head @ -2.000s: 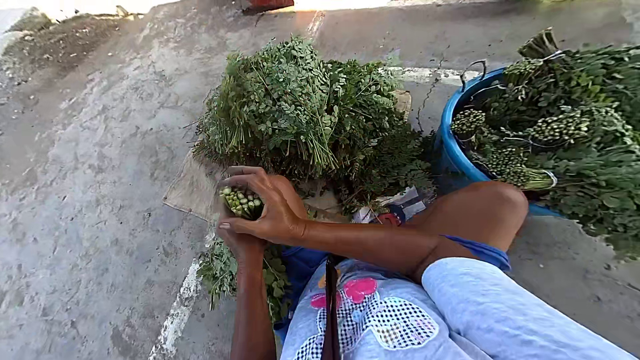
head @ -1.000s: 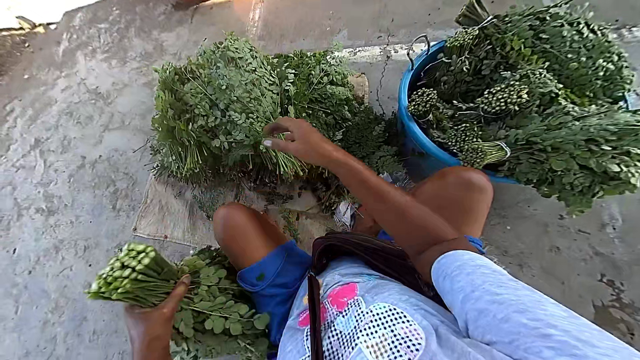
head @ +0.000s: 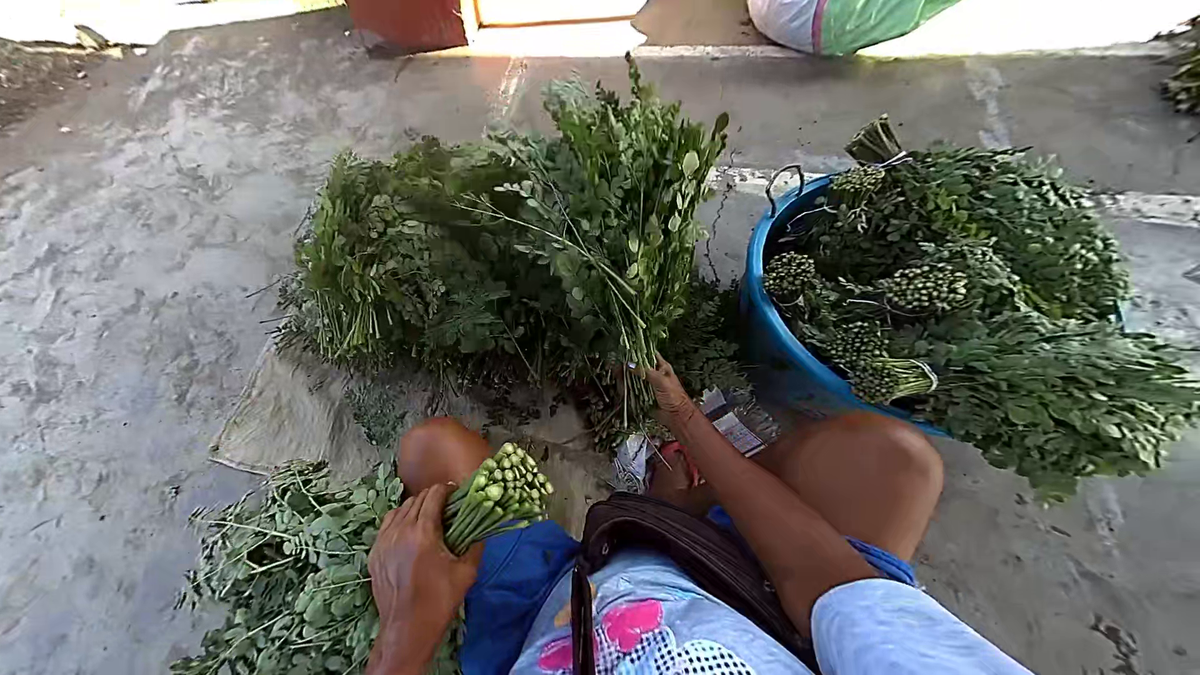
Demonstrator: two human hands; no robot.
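Observation:
My left hand (head: 422, 553) is closed round a bundle of leafy green stems (head: 499, 497), its cut ends facing up and right beside my knee and its leaves spreading down at the lower left. My right hand (head: 656, 380) grips the stem ends of a loose leafy bunch (head: 623, 225), which stands upright over the right part of the heap. The heap of leafy stems (head: 403, 253) lies on a sack-like sheet (head: 291, 412) in front of my knees.
A blue plastic tub (head: 797, 347) with a metal handle holds several tied bundles (head: 923, 286) at the right. Printed wrappers (head: 736, 427) lie by my right knee. A red object (head: 408, 23) and a green-and-white sack (head: 844, 23) are at the top.
My left hand has brought its bundle from the lower left in beside my knee. My right hand, over the heap with nothing visible in it a second ago, now holds a bunch raised from the heap.

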